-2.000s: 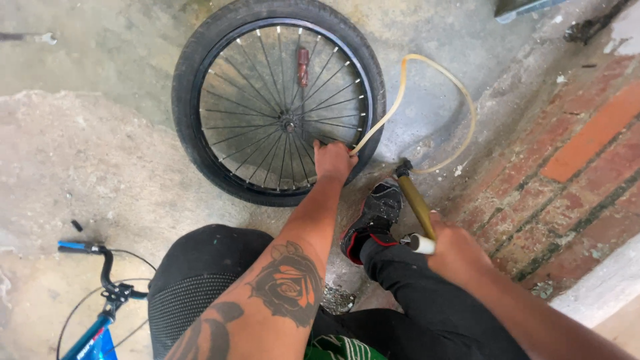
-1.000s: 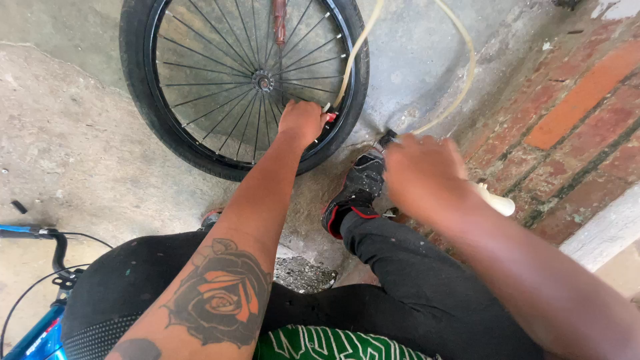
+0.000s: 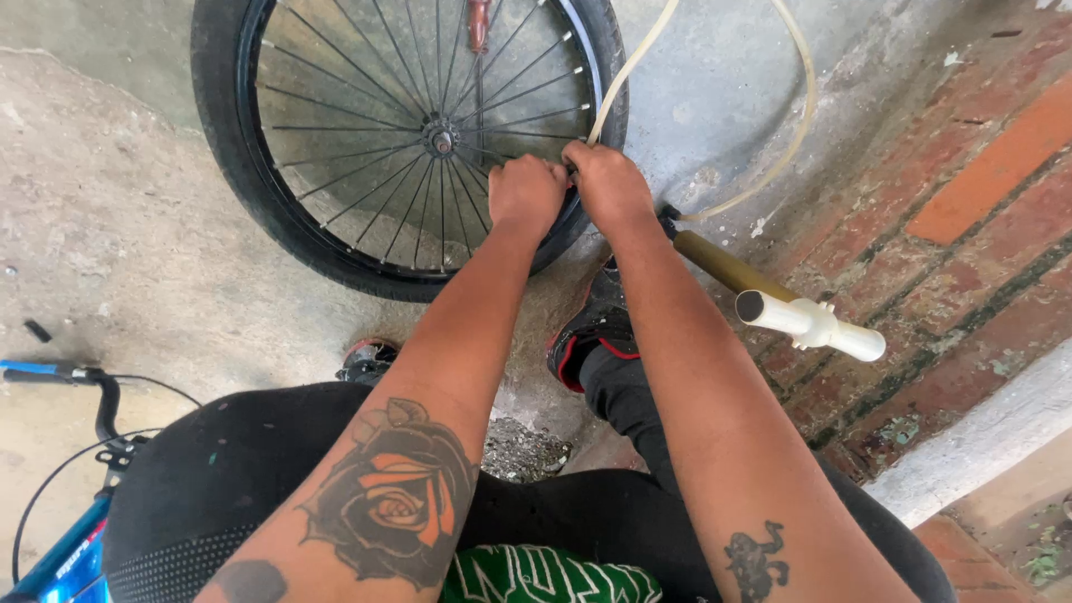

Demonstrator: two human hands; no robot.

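Observation:
A bicycle wheel (image 3: 441, 138) with a black tire and spokes lies flat on the concrete floor. Both hands meet at the right side of its rim. The fingers of my left hand (image 3: 526, 191) are curled at the rim's inner edge, around something small and mostly hidden. My right hand (image 3: 610, 182) grips the end of a pale rubber hose (image 3: 634, 60), close beside the left. The hose loops round to the base of a floor pump (image 3: 729, 266), which has a white handle (image 3: 809, 324) and stands by my right shoe (image 3: 599, 322). A red-handled screwdriver (image 3: 479, 25) shows at the wheel's upper part.
A brick wall (image 3: 946, 167) runs along the right side, with a white-painted edge (image 3: 980, 444) below it. At the lower left is a blue bicycle frame (image 3: 71, 553) with its handlebar (image 3: 107, 402). A small black piece (image 3: 37, 330) lies on the floor at left.
My right hand has left the pump handle and come over to the rim beside my left hand, now on the hose end. The left hand has stayed at the rim.

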